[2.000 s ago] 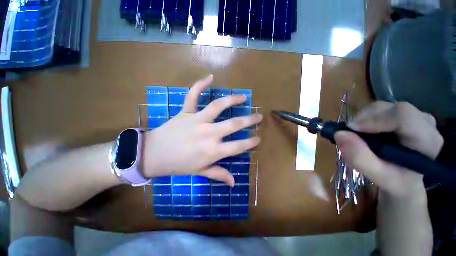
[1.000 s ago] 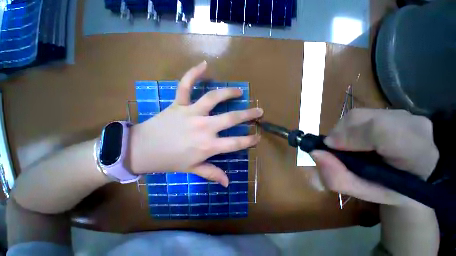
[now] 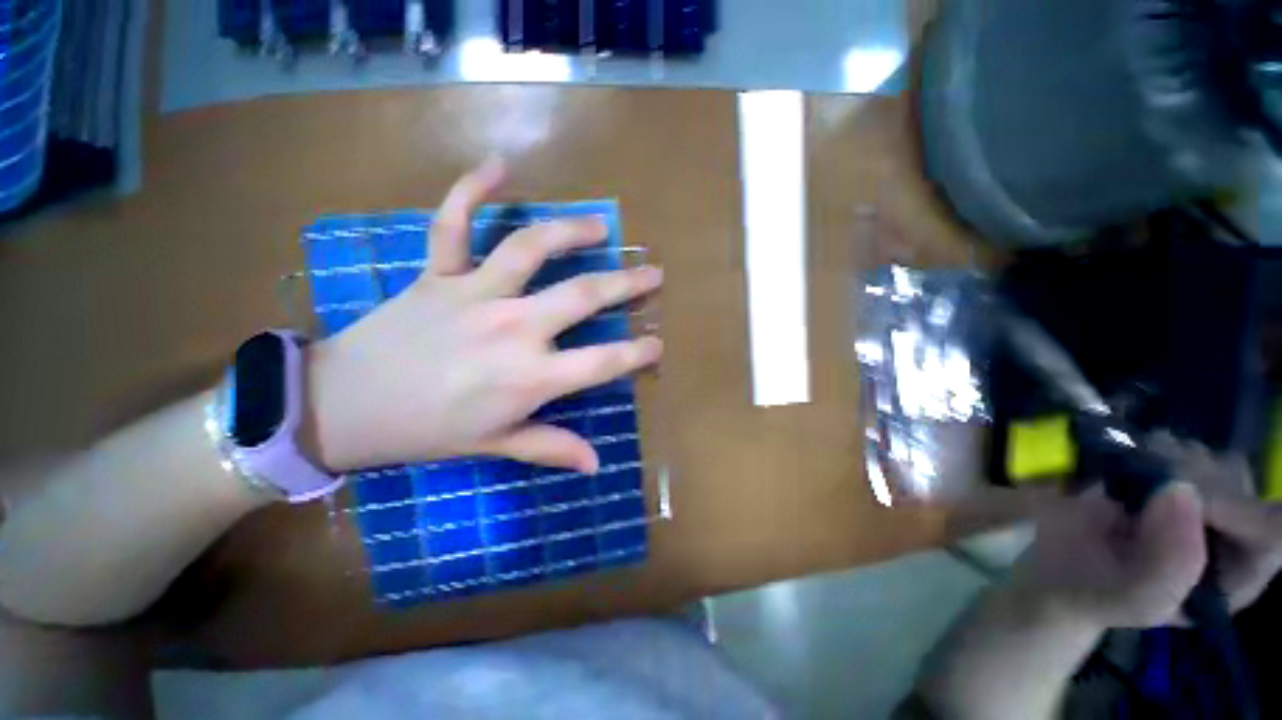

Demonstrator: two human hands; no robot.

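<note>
The blue solar cell panel (image 3: 492, 521) lies on the brown tabletop, with thin wires along its left and right sides. My left hand (image 3: 492, 338) is spread flat on it, fingers apart, with fingertips at its right edge. My right hand (image 3: 1139, 549) is blurred at the lower right and holds the black soldering iron (image 3: 1118, 443). The iron's front end is blurred beside the black holder with a yellow patch (image 3: 1039, 449); I cannot tell whether it touches.
A white strip (image 3: 776, 253) lies right of the panel. Silvery ribbon pieces (image 3: 921, 352) lie beside the holder. A grey round container (image 3: 984, 155) stands at the upper right. Dark cell stacks (image 3: 605, 26) are on the mat (image 3: 801, 63); a finished panel stack (image 3: 28, 106) is at the upper left.
My right hand has moved the soldering iron from the panel's right edge to the holder at the right. The view has shifted right. My left hand stays spread on the panel.
</note>
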